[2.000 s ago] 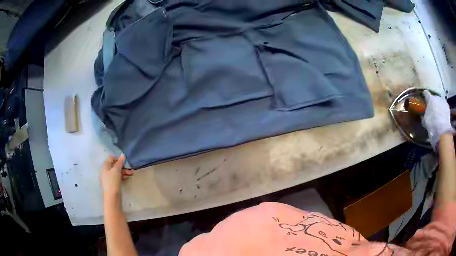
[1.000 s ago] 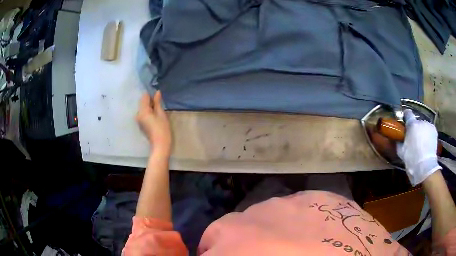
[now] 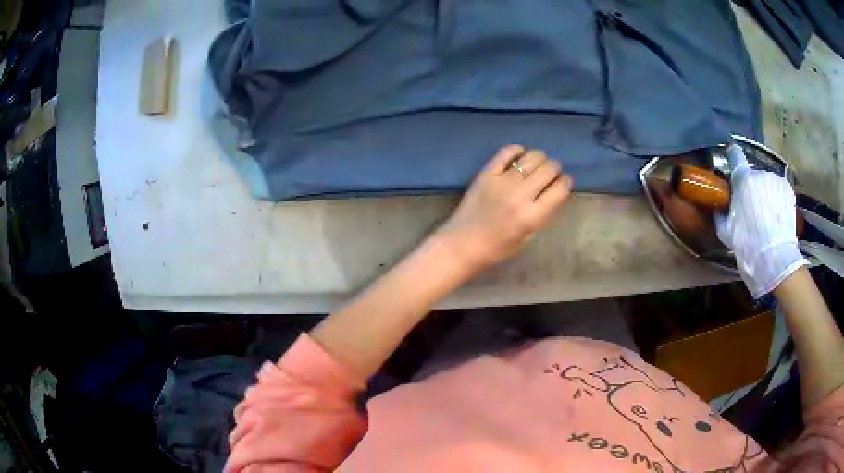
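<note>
The dark grey-blue garment (image 3: 370, 152) lies spread over the pale table, its long hem running left to right near the front. My bare left hand (image 3: 511, 203), with a ring, lies over the hem right of its middle. Its fingers are curled and the fingertips are hard to make out, so I cannot tell if they pinch the cloth. My right hand (image 3: 759, 217), in a white glove, is closed on the iron (image 3: 680, 208), at its orange-brown handle. The iron's pointed front faces left and lies over the hem's right end.
A pale tan block (image 3: 157, 78) lies on the table's left part. More dark cloth (image 3: 787, 28) lies at the far right corner. The table's front edge (image 3: 278, 303) runs just before my body. A brown box (image 3: 717, 356) and crumpled grey-blue cloth (image 3: 199, 406) are below it.
My left hand has left the garment's left corner and moved right along the hem. The iron has come left from the table's right end onto the hem's right end.
</note>
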